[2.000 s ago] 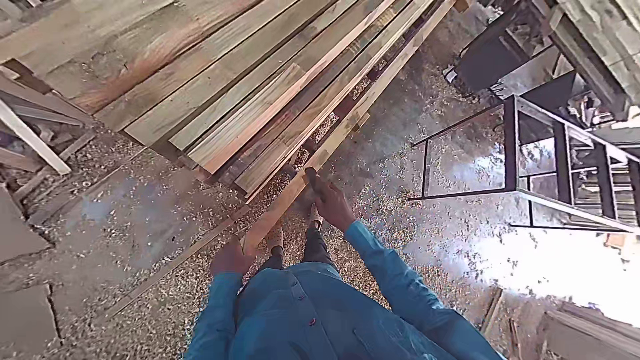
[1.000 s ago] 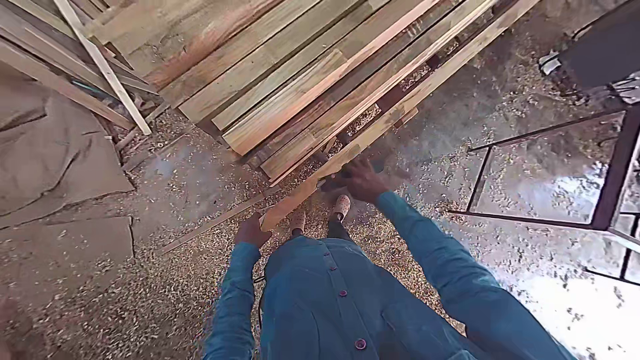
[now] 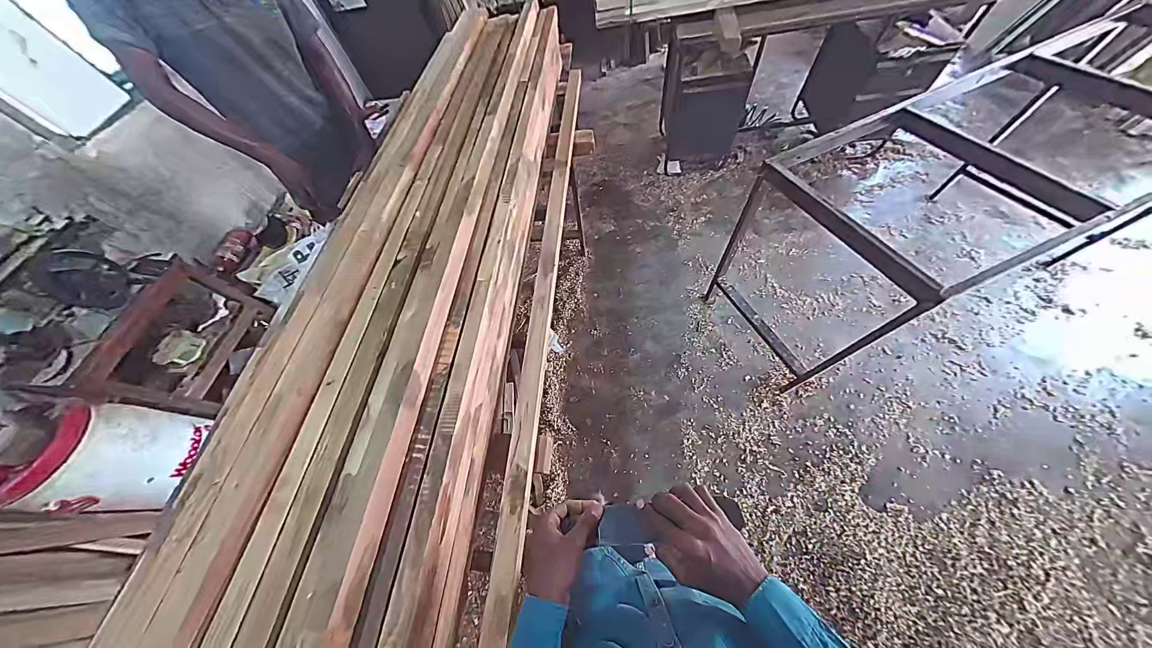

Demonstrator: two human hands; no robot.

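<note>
My left hand point(image 3: 560, 544) is at the bottom centre, thumb and fingers pinched at the left edge of a dark grey flat object point(image 3: 623, 526). My right hand point(image 3: 706, 544) holds that object from the right, its fingers bent over it; a dark rounded end sticks out beyond them. What the object is, I cannot tell. Just left of my left hand, a long narrow wooden strip point(image 3: 543, 360) runs along the right side of a stack of long sawn boards point(image 3: 396, 360).
A person point(image 3: 243, 99) stands beyond the stack at upper left. A metal frame point(image 3: 855, 234) stands on the right, on a floor strewn with wood shavings point(image 3: 864, 558). A white bucket with a red rim point(image 3: 117, 459) and a wooden frame point(image 3: 135, 333) lie left of the stack.
Both hands were at the near end of the narrow wooden strip; now they are together on the dark object in front of my shirt. The view has turned and lifted to show the stack's length.
</note>
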